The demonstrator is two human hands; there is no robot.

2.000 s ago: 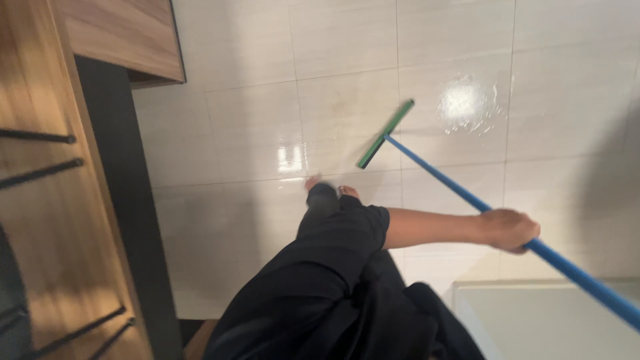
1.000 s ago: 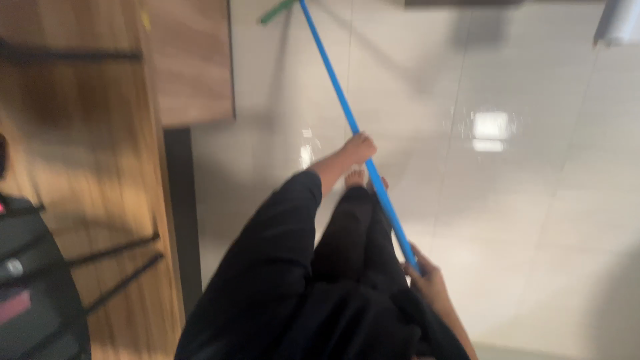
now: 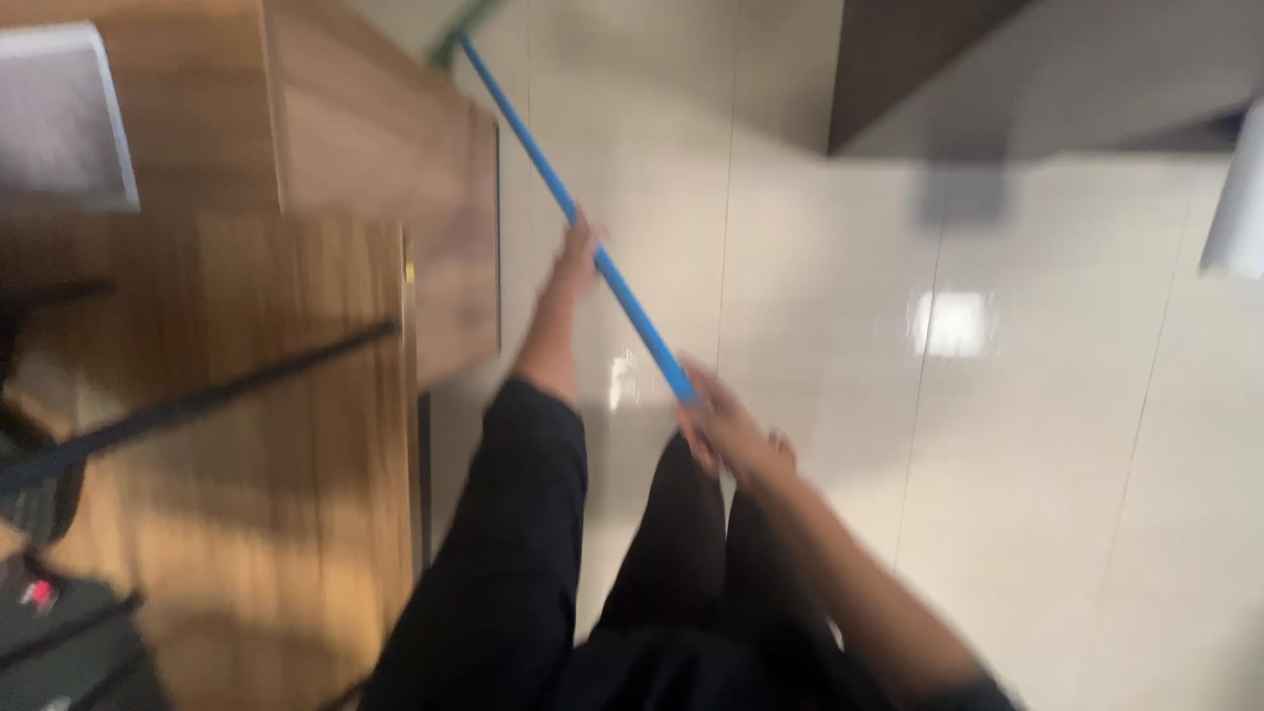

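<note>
A blue pole (image 3: 637, 314) slants from the top left down to the middle of the view. My left hand (image 3: 581, 252) is closed around it partway along. Lower down, my right hand (image 3: 713, 420) grips it close to its near end. At the far end, by the wooden cabinet's side, is the green squeegee head (image 3: 452, 44), blurred and partly cut off by the top edge. Light floor tiles (image 3: 820, 326) lie beneath the pole and reflect a lamp.
Wooden furniture (image 3: 336, 474) with dark bars fills the left side, and a wooden cabinet side (image 3: 395, 197) juts out above it. A dark-edged unit (image 3: 889, 89) overhangs the floor at the upper right. A pale cylindrical object (image 3: 1239, 207) is at the right edge.
Two seconds ago one hand held the pole, with the squeegee head out on the open tiles; now both hands hold it. My right hand has moved up and forward since one second ago. The view has shifted.
</note>
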